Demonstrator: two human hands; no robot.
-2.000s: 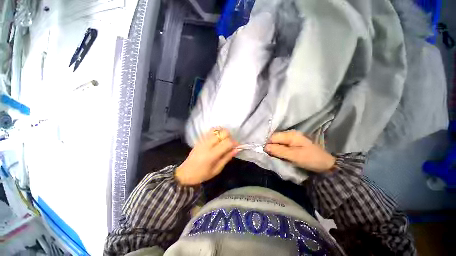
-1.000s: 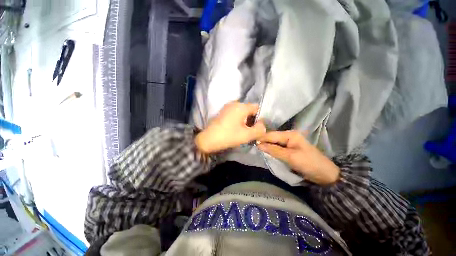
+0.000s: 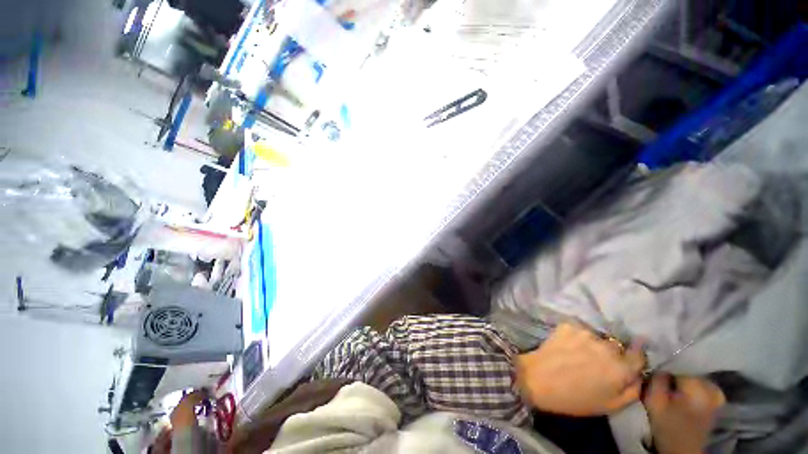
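The light grey garment piece (image 3: 673,257) lies over my lap and fills the right side of the view. My left hand (image 3: 580,371), with a ring on one finger, pinches the cloth edge near the bottom right. My right hand (image 3: 684,410) is beside it, blurred and partly in shadow, and also grips the edge. The fingertips nearly meet, and whatever is between them cannot be made out. A dark seam line runs up and right from the fingers.
The bright white table (image 3: 354,204) has a ruler-marked edge and black thread snips (image 3: 459,107). Beyond its left end are a grey fan box (image 3: 177,324), red-handled scissors (image 3: 226,415) and another person's hand (image 3: 188,412). A blue basket (image 3: 726,120) is upper right.
The view has swung left and tilted, so my hands and the cloth now appear lower right. Both hands still hold the cloth edge close together.
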